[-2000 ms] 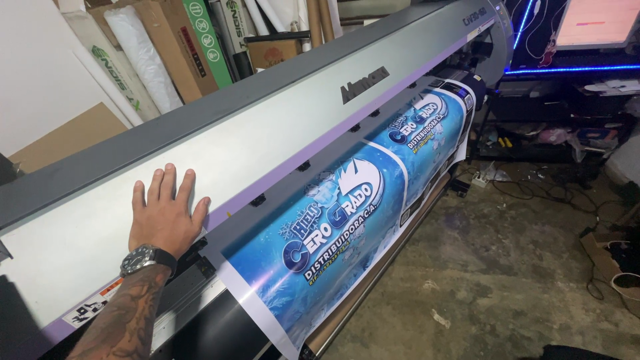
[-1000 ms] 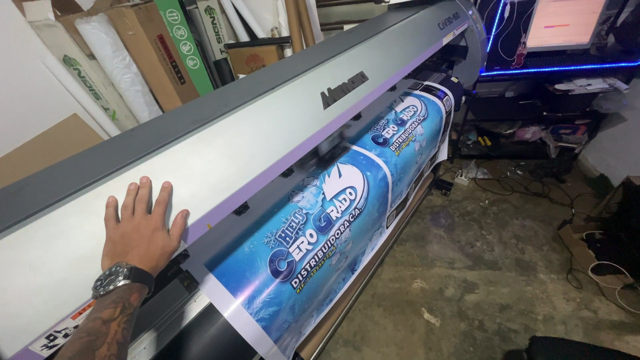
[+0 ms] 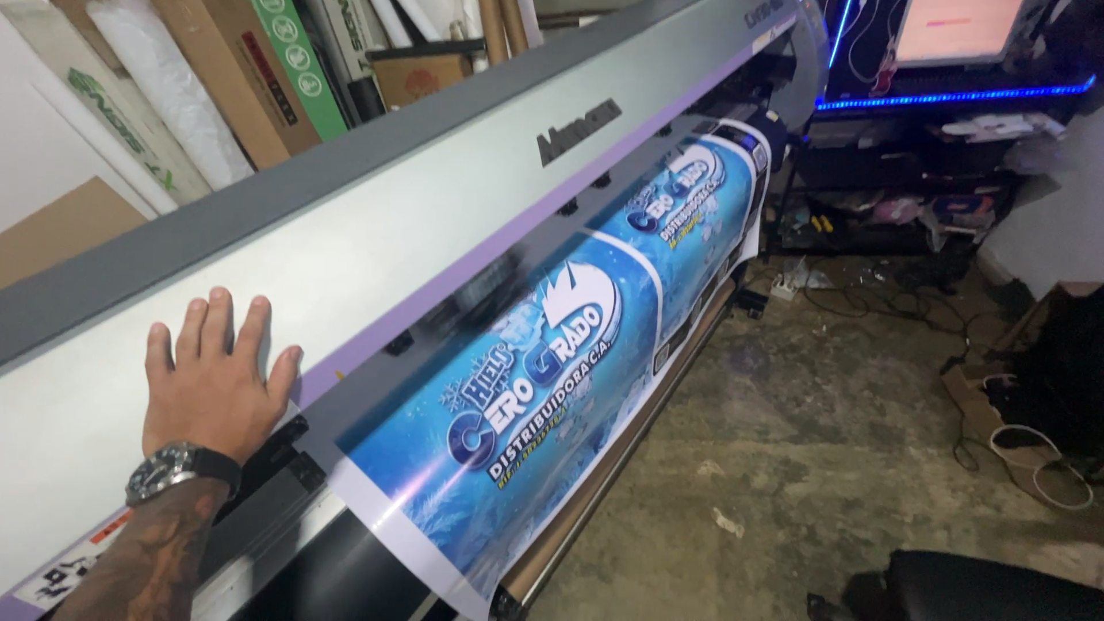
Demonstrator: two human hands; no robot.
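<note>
My left hand (image 3: 211, 388), with a wristwatch (image 3: 181, 473) on the wrist, lies palm down and fingers spread on the pale front cover (image 3: 345, 267) of a wide-format printer. It holds nothing. Right of the hand, a wide printed sheet (image 3: 517, 405) hangs out of the slot below the purple-edged cover. Repeated blue designs with lettering and white margins fill the sheet, which curves down over the printer's front. Small black pinch rollers (image 3: 567, 207) sit along the slot. My right hand is out of view.
Cardboard boxes (image 3: 233, 78) and wrapped rolls (image 3: 168, 86) stand behind the printer. At the far right are a desk edged with blue light (image 3: 957, 92) and a lit screen (image 3: 957, 30). Cables (image 3: 897, 302) lie on the concrete floor (image 3: 776, 431); a black object (image 3: 983, 586) shows bottom right.
</note>
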